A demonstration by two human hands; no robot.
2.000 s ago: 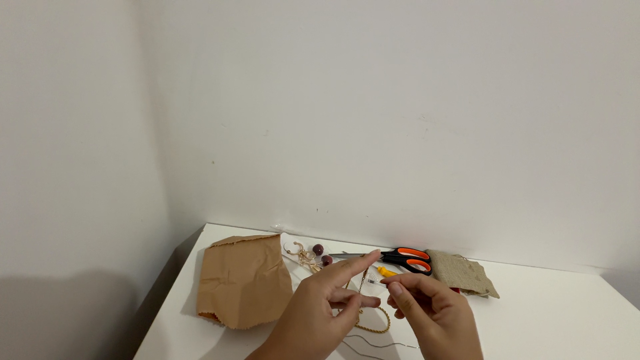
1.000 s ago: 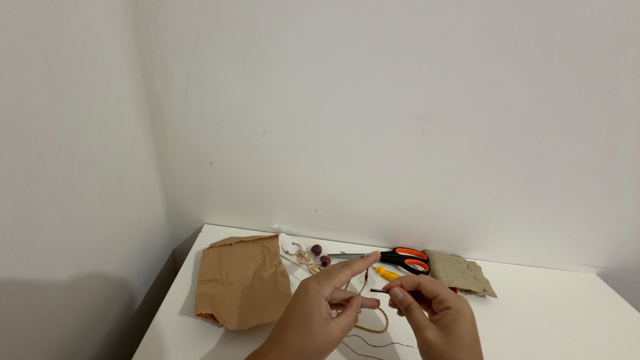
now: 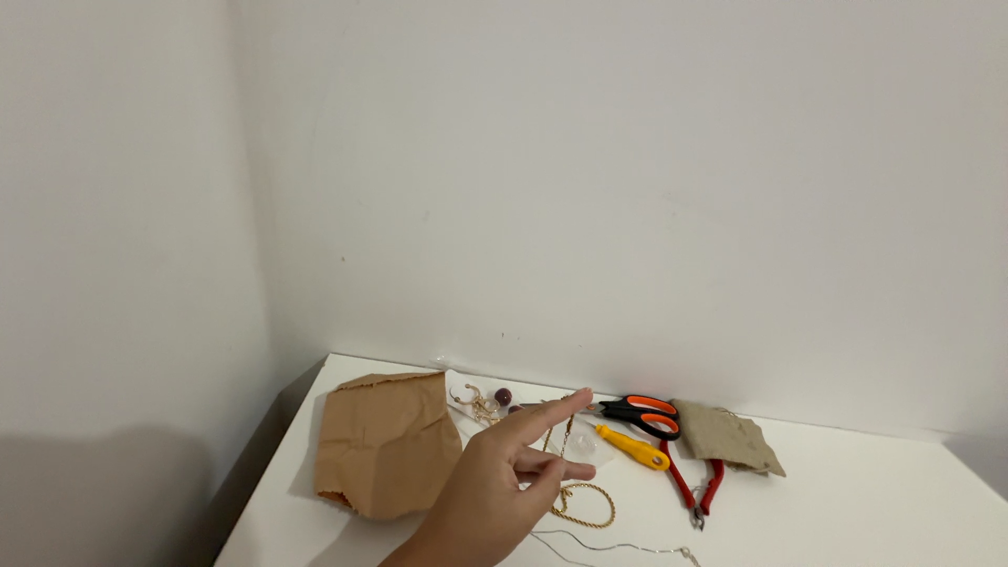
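My left hand (image 3: 512, 480) is raised over the white table, its index finger stretched out. A thin gold chain (image 3: 567, 435) hangs from near that finger and runs down to the thumb and the other fingers, which pinch it. Below the fingers lies a gold rope-chain bracelet (image 3: 598, 522), and nearer the front edge a fine silver chain (image 3: 622, 545). Right of the fingertips are a yellow plastic handle (image 3: 632, 447), black and orange scissors (image 3: 646, 416) and red-handled cutting pliers (image 3: 693, 492). My right hand is out of view.
A torn brown paper bag (image 3: 386, 449) lies at the left. Behind my left hand are gold hoop earrings (image 3: 476, 403) and a dark round bead (image 3: 503, 396). A beige cloth pouch (image 3: 728, 437) is at the back right, near the wall (image 3: 630, 197).
My right hand, earlier beside the left with a small dark thin item in its fingers, has left the view. The red-handled pliers now show on the table. My left hand has stayed in about the same pose.
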